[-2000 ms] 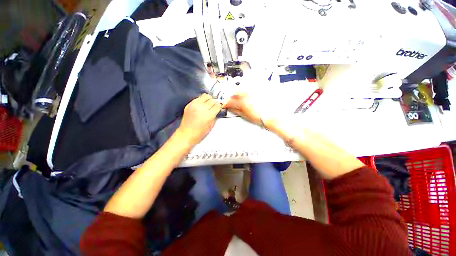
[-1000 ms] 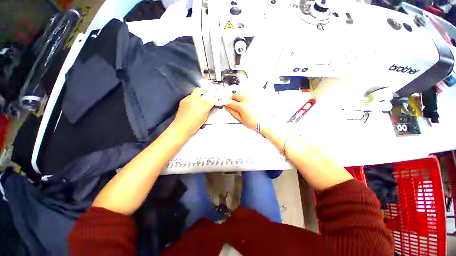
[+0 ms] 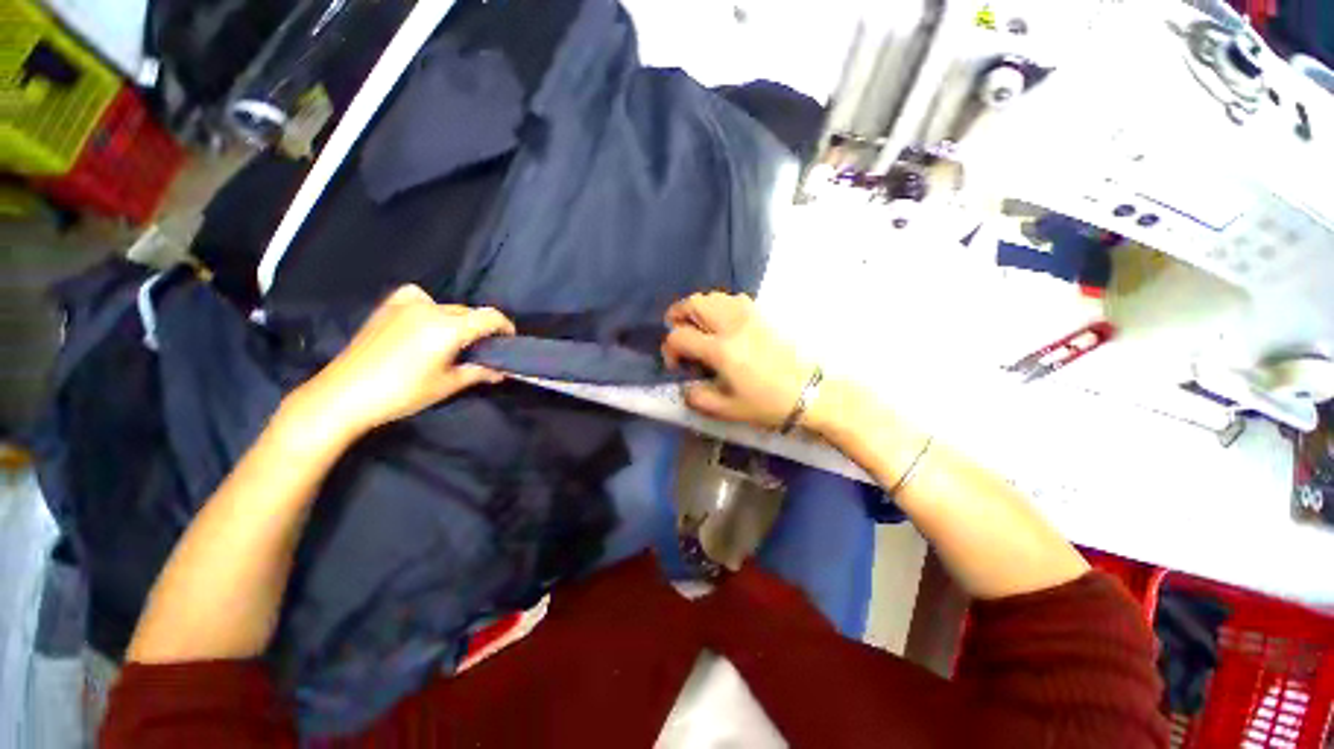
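The large navy-black garment (image 3: 629, 190) lies left of the needle and spills over the table's front edge towards the lap. My left hand (image 3: 417, 356) pinches a folded edge strip (image 3: 578, 359) of it at the strip's left end. My right hand (image 3: 732, 359) grips the same strip at its right end, with fingers curled. The strip is stretched between both hands along the table's front edge. The presser foot and needle area (image 3: 892, 173) of the white sewing machine (image 3: 1170, 117) is up and right of my hands, with no cloth seen under it.
A red slim tool (image 3: 1065, 353) lies on the white table (image 3: 936, 395) right of the needle. A red basket (image 3: 1265, 666) with dark cloth stands at lower right. Yellow (image 3: 56, 103) and red crates are at upper left, near a plastic-wrapped roll (image 3: 278, 88).
Both hands have moved from the needle down and left to the table's front edge, and now hold a strip of the garment between them. The view has shifted left.
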